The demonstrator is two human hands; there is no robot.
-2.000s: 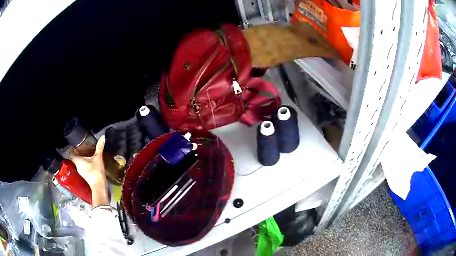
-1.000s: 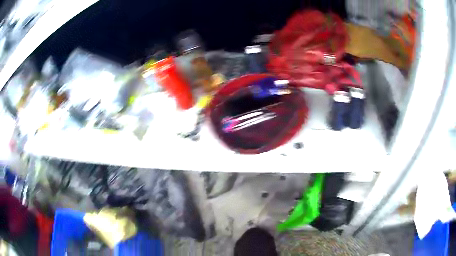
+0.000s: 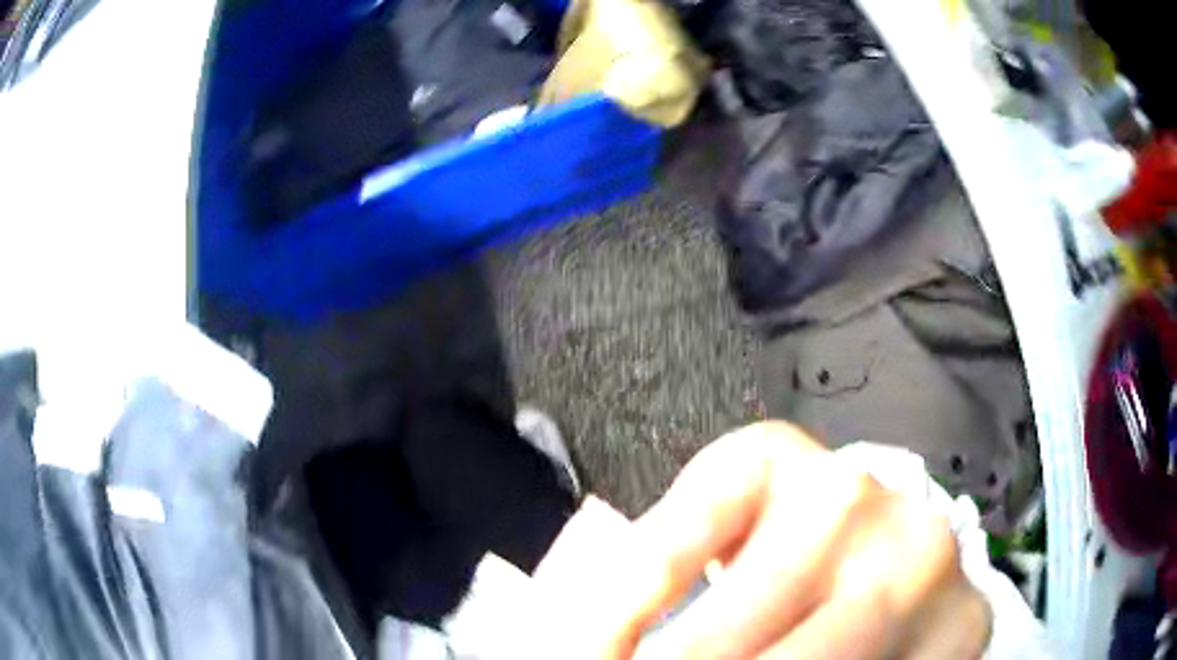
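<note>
My right hand (image 3: 813,554) is large and blurred at the bottom, cut off by the lower edge. Its fingers are curled, and I cannot tell whether they hold anything. A white sleeve shows at its right. White cloth (image 3: 536,567) lies at its left, possibly another sleeve. My left hand cannot be made out. The grey garment (image 3: 155,516) lies at the lower left, over the white tabletop (image 3: 103,194). A needle or thread cannot be made out.
A blue crate (image 3: 516,187) with dark clothes and tan cloth (image 3: 633,58) stands on the speckled floor (image 3: 633,342). Dark and grey clothes (image 3: 839,194) lie beside it. The curved white shelf edge (image 3: 1020,258) and dark red basket (image 3: 1129,426) are at the right.
The view has swung left and down from the shelf to the crate, floor and table. The basket has shifted to the right rim. My right hand and the grey garment have come into view.
</note>
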